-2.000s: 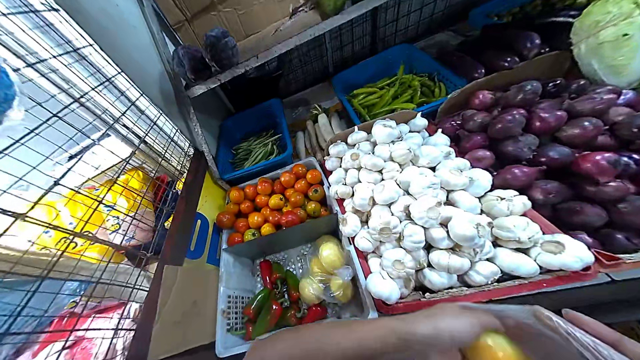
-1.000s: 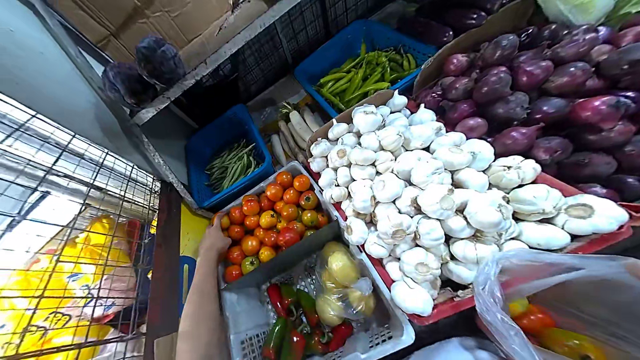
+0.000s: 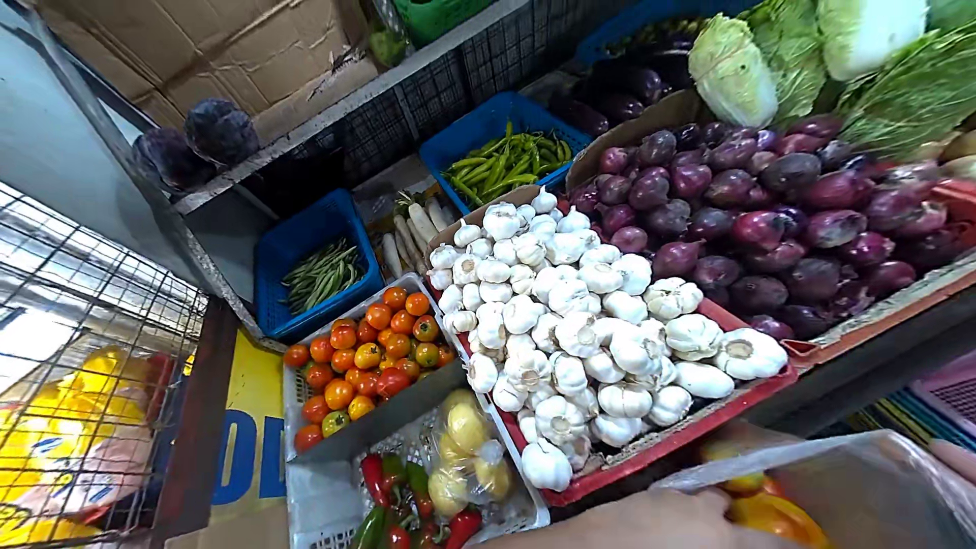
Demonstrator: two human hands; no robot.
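My left hand (image 3: 679, 515) reaches in from the bottom edge to the mouth of a clear plastic bag (image 3: 862, 465), its fingers partly hidden by the bag's rim. Orange and yellowish tomatoes (image 3: 770, 515) lie in the bag beside it; whether the fingers hold one cannot be told. Only a bit of my right hand (image 3: 955, 459) shows at the right edge, against the bag's rim. A blurred patch of skin shows behind the bag. Loose tomatoes (image 3: 367, 358) fill the upper part of a white crate, left of the garlic bulbs (image 3: 572, 328).
Red and green peppers (image 3: 396, 496) and bagged yellowish produce (image 3: 465, 450) share the crate's lower part. Blue baskets hold green beans (image 3: 324, 274) and green chillies (image 3: 507, 164). White radishes (image 3: 415, 229), red onions (image 3: 762, 221), eggplants (image 3: 610, 91) and cabbages (image 3: 732, 69) lie beyond. Wire mesh (image 3: 91, 381) stands left.
My left hand has moved right, from the tomatoes in the crate a second ago to the mouth of the bag. The view has shifted.
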